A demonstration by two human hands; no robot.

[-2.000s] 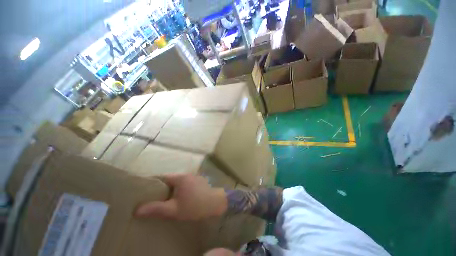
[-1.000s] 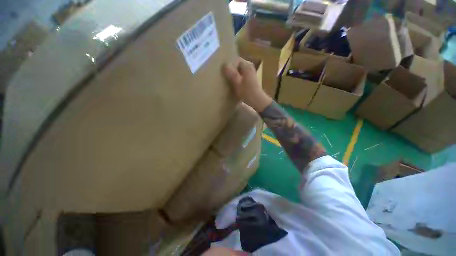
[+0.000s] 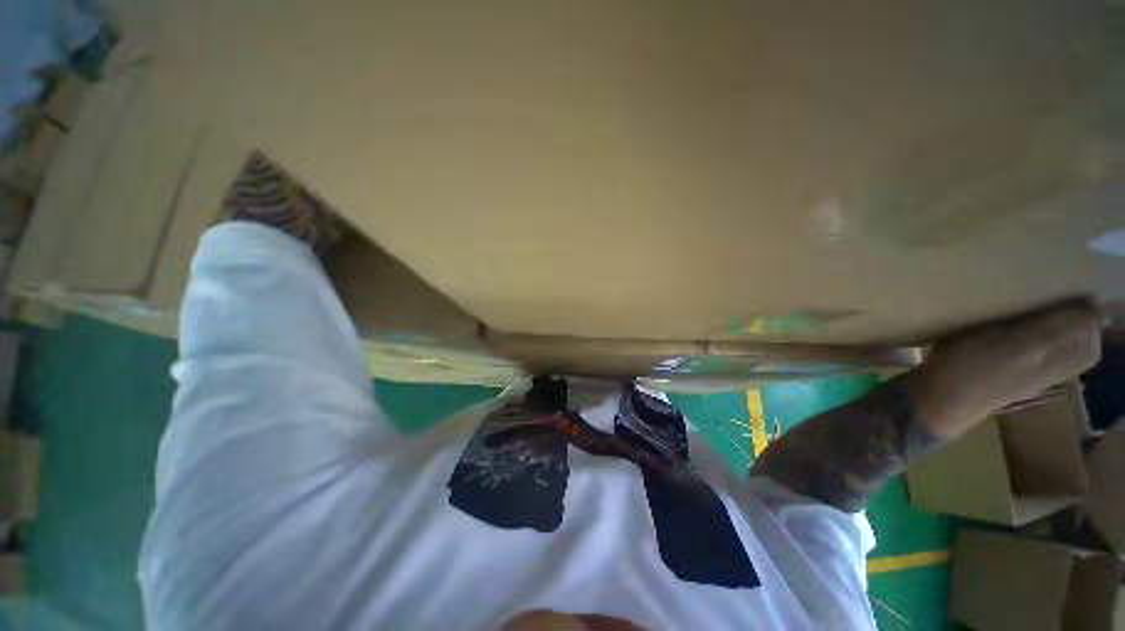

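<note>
A large brown carton (image 3: 666, 160) fills the upper part of the view, very close in front of my chest. My right hand (image 3: 1018, 358) is at its lower right edge, with the fingers against the cardboard, holding it. My left arm, in a white sleeve, reaches up at the left and its forearm passes behind the carton. My left hand is hidden there. A small part of a white patch (image 3: 1108, 242) shows on the carton at the right rim.
Other cartons (image 3: 105, 185) stand beyond the held one at the left. Open empty cartons (image 3: 968, 468) stand on the green floor (image 3: 93, 431) at the lower right, near a yellow line (image 3: 907, 561). More cartons are at the far left rim.
The carton has come up and closer, now covering most of the upper view. My right hand has moved right and down with its edge. The stacked block is mostly hidden now.
</note>
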